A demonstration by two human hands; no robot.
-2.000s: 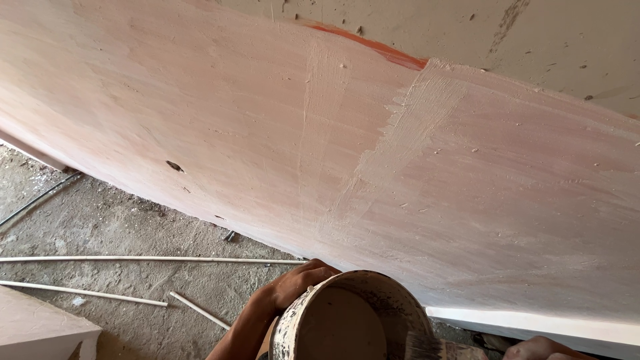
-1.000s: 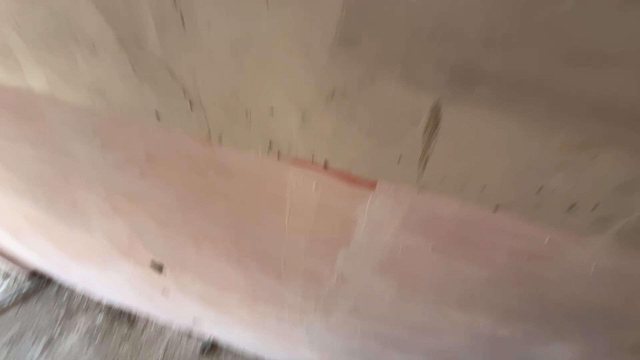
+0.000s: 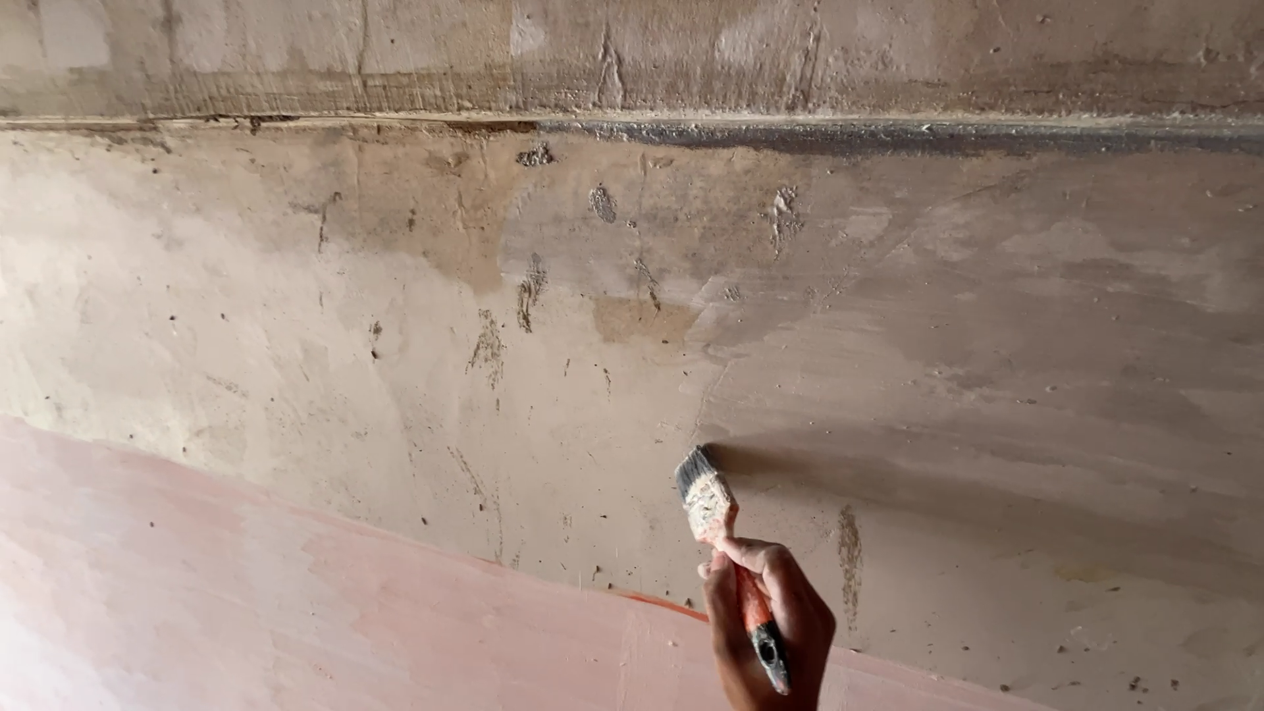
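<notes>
My right hand [image 3: 775,617] grips a paintbrush [image 3: 752,583] by its red handle with a black end. The brush points up and a little left, its dark bristles at or close to the beige wall [image 3: 592,415]; contact is hard to tell. Pale paint coats the ferrule. The brush and hand cast a shadow to the right. Below the beige part, a pink painted band [image 3: 326,602] slopes down to the right, with a short orange-red streak [image 3: 664,604] on its upper edge. My left hand is out of view.
A horizontal ledge or seam [image 3: 889,133] with a dark strip crosses the upper wall. Rough spots, scrapes and stains mark the beige surface, among them a brown patch [image 3: 642,323] and a dark scuff [image 3: 849,563].
The view has swung up the wall, leaving the floor, the round container and the hand at it out of sight. The brush, low by the container two seconds ago, is now raised at the beige wall.
</notes>
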